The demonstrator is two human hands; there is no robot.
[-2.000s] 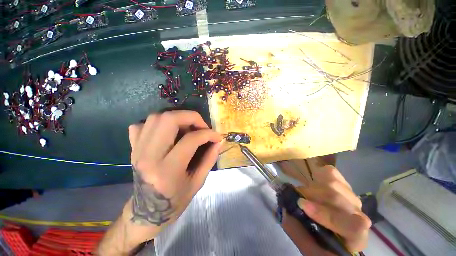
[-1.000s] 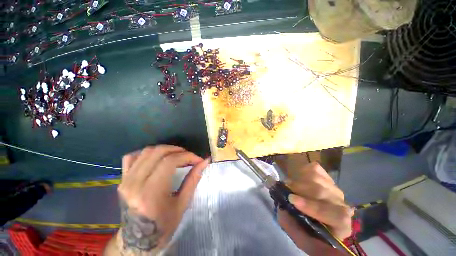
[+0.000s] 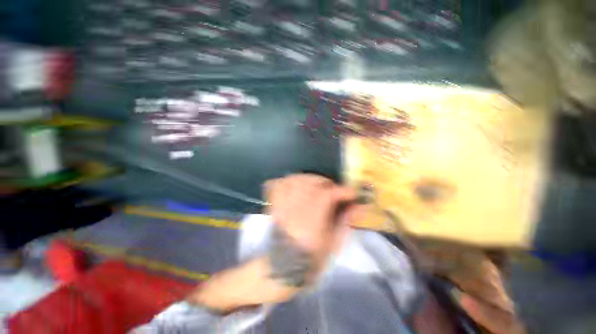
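The frame is heavily blurred. My left hand [image 3: 307, 205] is at the near left corner of the yellow work board [image 3: 467, 163], with thumb and fingertips at a small dark circuit board [image 3: 366, 193]. The solder wire [image 3: 189, 181] runs from the left to my left hand. My right hand [image 3: 487, 287] is below the board's near edge, around the soldering iron [image 3: 408, 241], whose tip is too blurred to place. A dark red-black pile of small parts [image 3: 366, 117] lies across the board's upper left edge.
White-faced parts [image 3: 189, 121] lie on the green bench [image 3: 274, 130] at left. Rows of small boards [image 3: 287, 29] span the top. A tan container [image 3: 542, 55] stands top right, beside a dark shape. Red bins [image 3: 98, 300] are at lower left, the reel stand [image 3: 42, 153] far left.
The view has swung left, so the bench contents sit farther right. My left hand has moved from below the board's corner up to the small circuit board.
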